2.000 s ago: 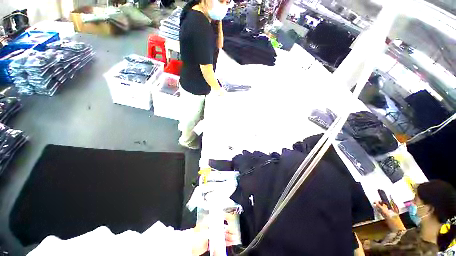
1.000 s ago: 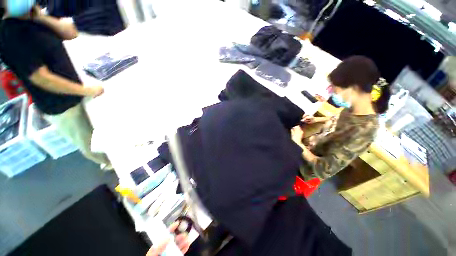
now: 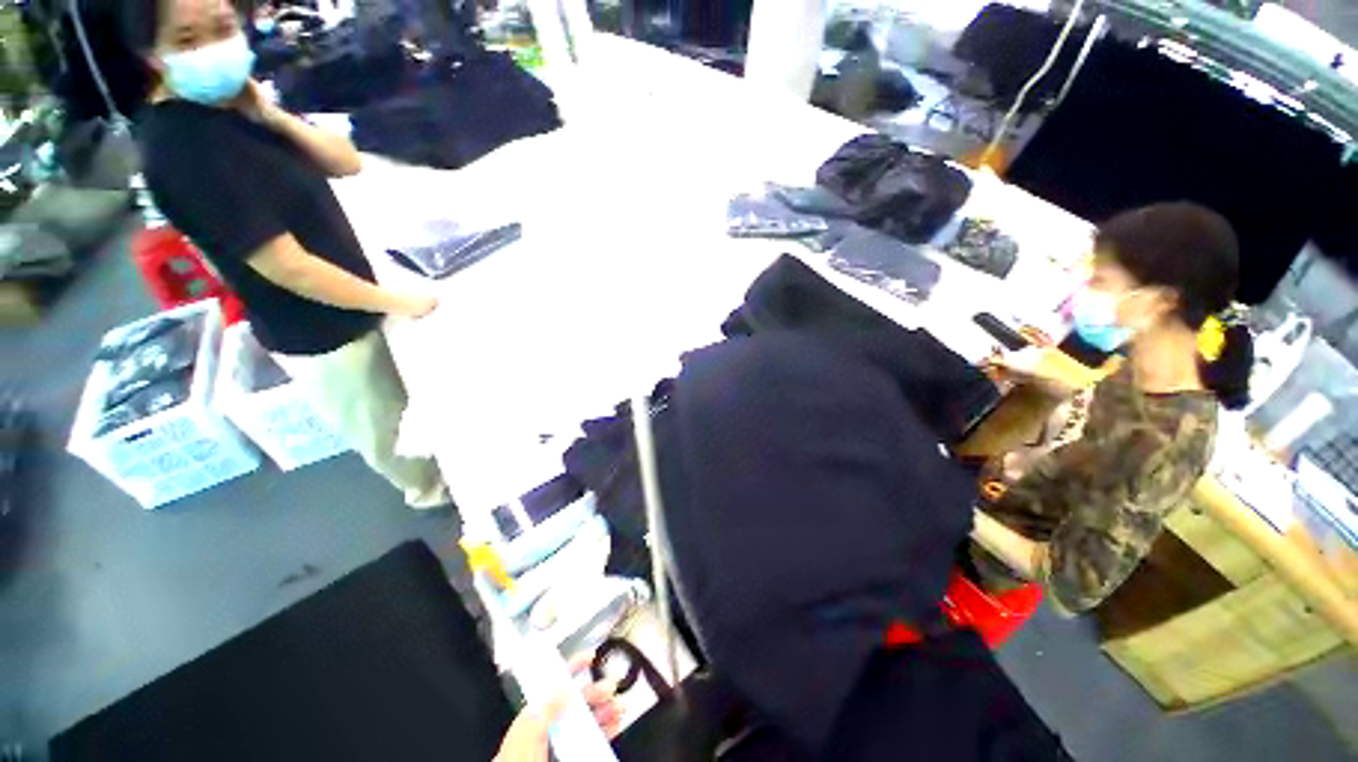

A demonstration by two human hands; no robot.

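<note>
A wide pile of black garments (image 3: 819,491) lies over the near corner of the white table (image 3: 596,298). What seems to be my left hand (image 3: 563,727) shows at the bottom edge, cut off and blurred, at the table's edge. A white strip lies between its thumb and fingers; whether it is gripped is unclear. Dark ring handles, perhaps scissors (image 3: 618,667), are just beyond the fingers. White and pale packets (image 3: 563,558) lie along the table edge, left of the pile. My right hand is not in view.
A person in black (image 3: 261,209) stands across the table at left. A person in camouflage (image 3: 1124,462) sits at right, hands near the pile. Pale cords (image 3: 652,521) cross before the pile. Black flat board (image 3: 298,670), lower left; white crates (image 3: 164,417), left; wooden desk (image 3: 1221,596), right.
My view has turned right since the first frame, then slightly back left. The white sleeve at bottom left is gone. The hand stays near the table corner. The camouflage-clad person's hands are nearer the pile.
</note>
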